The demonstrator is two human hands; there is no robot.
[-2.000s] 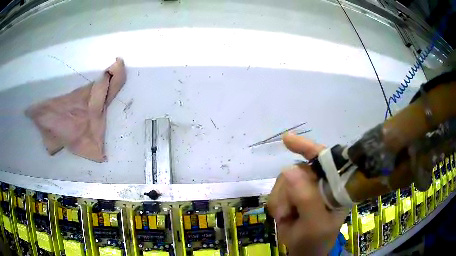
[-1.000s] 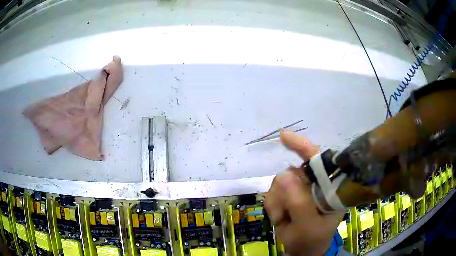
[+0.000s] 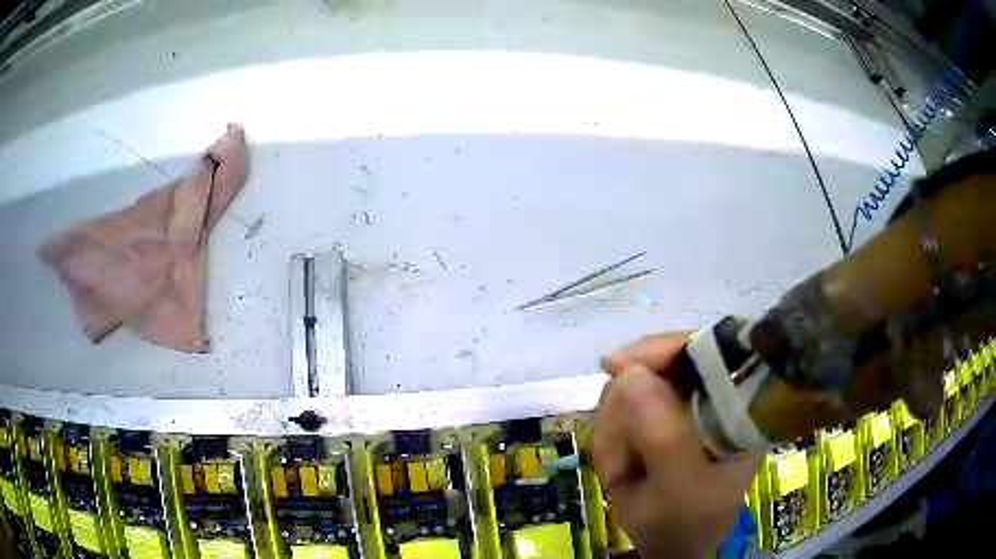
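My right hand (image 3: 672, 448), bare with a blue wristband, is closed around the grip of the glue dispensing gun (image 3: 852, 328), a thick brown taped barrel with a white band. Its pale-blue nozzle tip (image 3: 562, 464) shows left of my fingers, at the yellow-orange parts (image 3: 519, 464) of a power supply board. Whether it touches them cannot be told. The power supply boards (image 3: 413, 508) stand in a row with yellow-green dividers between them. My left hand is not in view.
A pale metal rail (image 3: 142, 413) runs behind the boards. A slotted metal bracket (image 3: 319, 328) stands square to it. Tweezers (image 3: 584, 284) and a crumpled pink cloth (image 3: 142, 257) lie on the worktop (image 3: 437, 197). A blue coiled cord (image 3: 896, 180) hangs at the upper right.
The cloth, bracket, tweezers and boards appear shifted a little left in the view. My right thumb has drawn down toward the gun, and the nozzle tip shows more clearly.
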